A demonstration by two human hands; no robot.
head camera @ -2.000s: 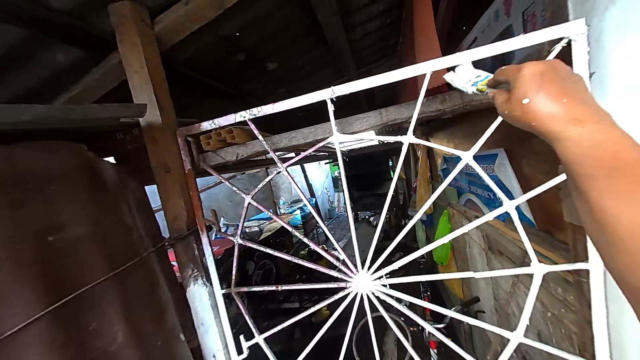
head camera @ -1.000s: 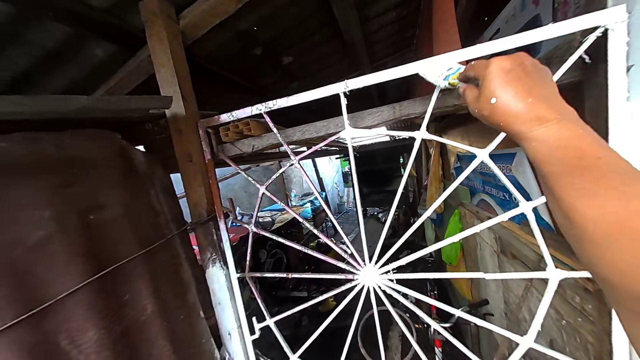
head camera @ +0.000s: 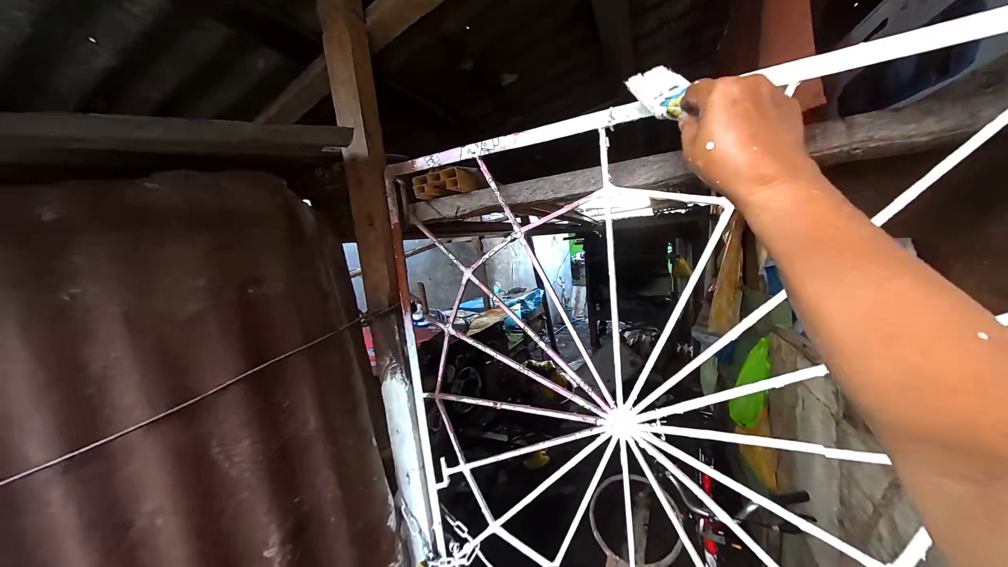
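My right hand (head camera: 748, 130), flecked with white paint, grips a paintbrush (head camera: 660, 90) whose white-coated bristles rest at the top rail of a metal gate (head camera: 551, 132). The gate has a spiderweb pattern, with bars radiating from a bright white hub (head camera: 620, 423). Its right and middle bars are solid white, while the upper left bars and the rail's left end show patchy pinkish and grey metal. My forearm crosses in front of the gate's right side. My left hand is out of view.
A brown corrugated metal sheet (head camera: 157, 354) stands at left, crossed by a thin wire (head camera: 197, 404). Beside the gate rises a wooden post (head camera: 354, 157). A chain (head camera: 457, 529) hangs low at the gate's left edge. Behind the bars are a bicycle (head camera: 709, 504) and a hollow block (head camera: 445, 183).
My right hand has moved left along the top rail with the brush, from near the gate's upper right corner. The view has shifted closer to the gate's left part.
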